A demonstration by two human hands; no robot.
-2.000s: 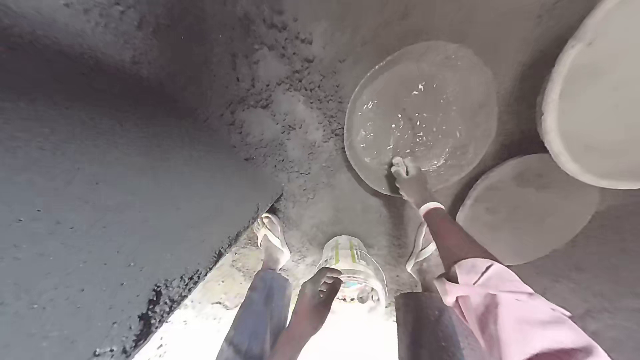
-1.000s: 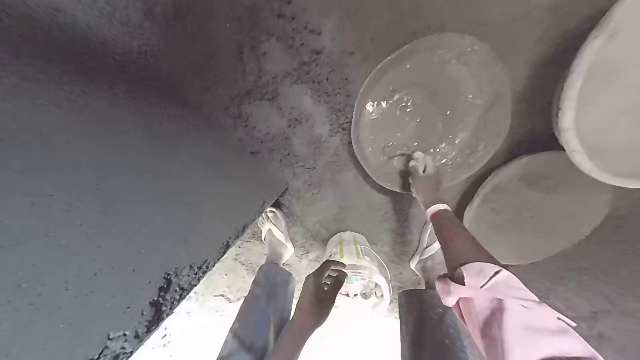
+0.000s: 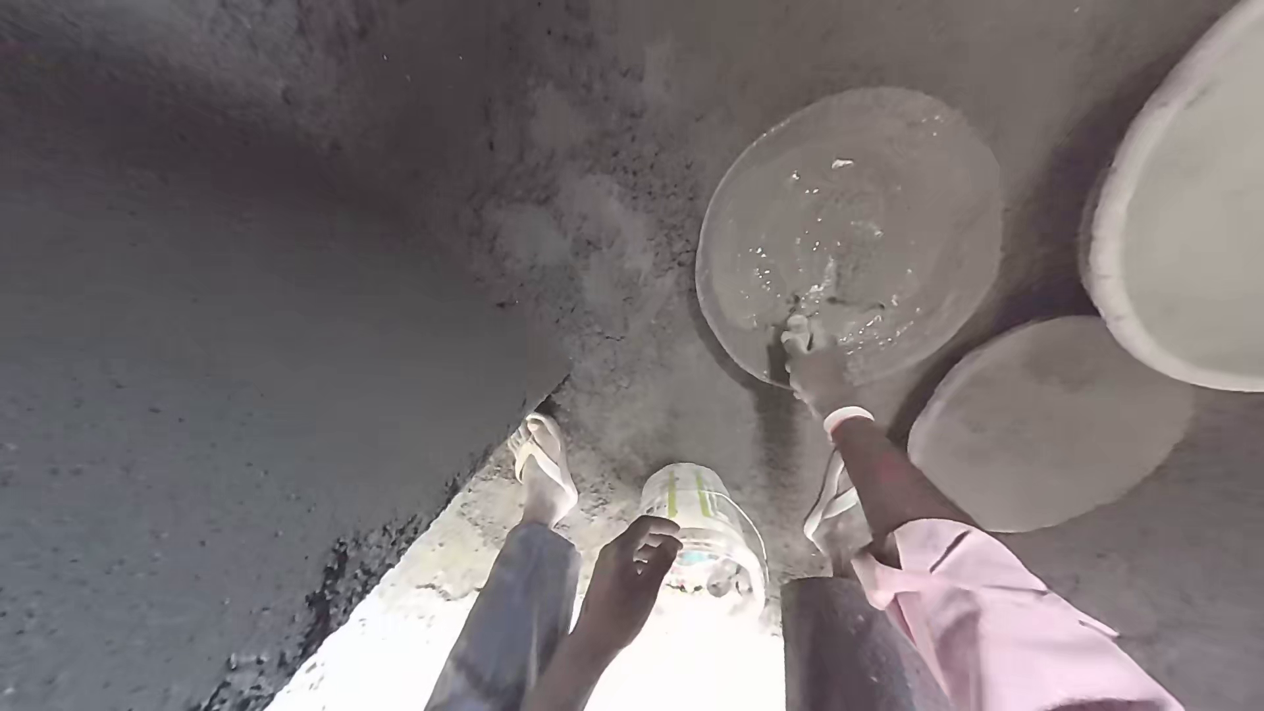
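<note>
A round, grey disc point(image 3: 889, 217) with a wet, glistening surface lies on the ground ahead. My right hand point(image 3: 815, 365) is over its near edge, with fingers curled around a small pale thing whose kind I cannot tell; a light band circles the wrist. Low in the middle, my left hand point(image 3: 637, 568) hangs with loosely bent fingers and nothing visible in it. Just beside that hand, a white plastic bucket point(image 3: 696, 499) with green stripes and a wire handle lies between my feet, some items visible at its mouth.
Two more round, pale discs, one dry-looking point(image 3: 1052, 425) and a larger one with a thick rim point(image 3: 1185, 227), are at the right. A dark grey slab-like surface point(image 3: 247, 395) with a crumbly edge fills the left. My sandalled feet flank the bucket.
My right hand has shifted a little along the near part of the wet disc. My left hand stays by the bucket, its fingers slightly changed in pose.
</note>
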